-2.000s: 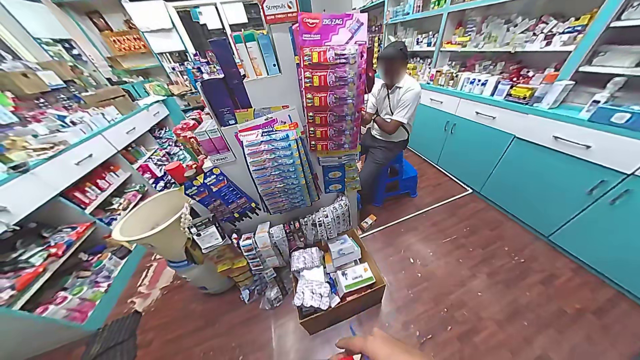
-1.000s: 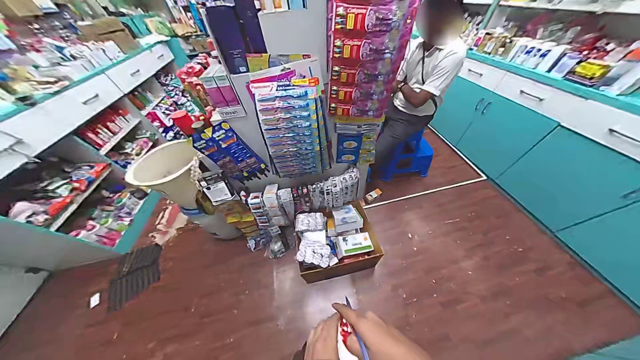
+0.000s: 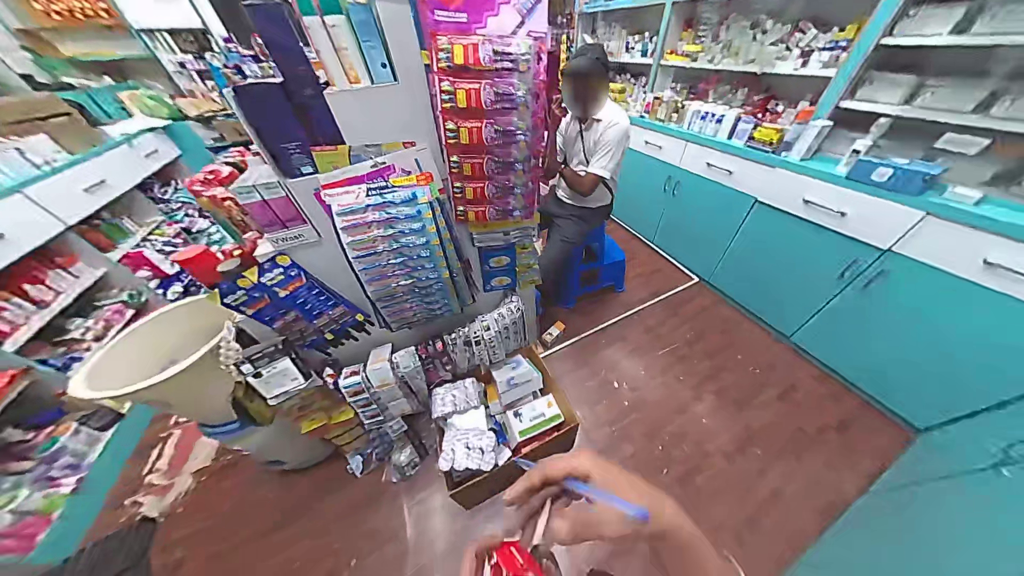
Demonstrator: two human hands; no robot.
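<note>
My right hand [image 3: 588,496], low in the middle of the head view, has a blue pen [image 3: 604,498] lying across its fingers. Its fingertips meet a red and white item [image 3: 514,558] at the bottom edge, too blurred to name. Only a little of my left hand [image 3: 474,555] shows, around that item's left side. Just beyond my hands, an open cardboard box [image 3: 488,490] on the floor holds foil blister packs [image 3: 468,442] and small medicine cartons [image 3: 534,419].
A shelf stand bears hanging toothbrush packs [image 3: 400,256] and Colgate packs [image 3: 488,128]. A person [image 3: 592,152] sits on a blue plastic stool [image 3: 598,264] behind it. A beige tub [image 3: 160,352] stands left. Teal cabinets [image 3: 848,272] line the right; stocked shelves line the left.
Two seconds ago only one hand showed at the bottom edge; now both are there, together at the red and white item. The view has shifted.
</note>
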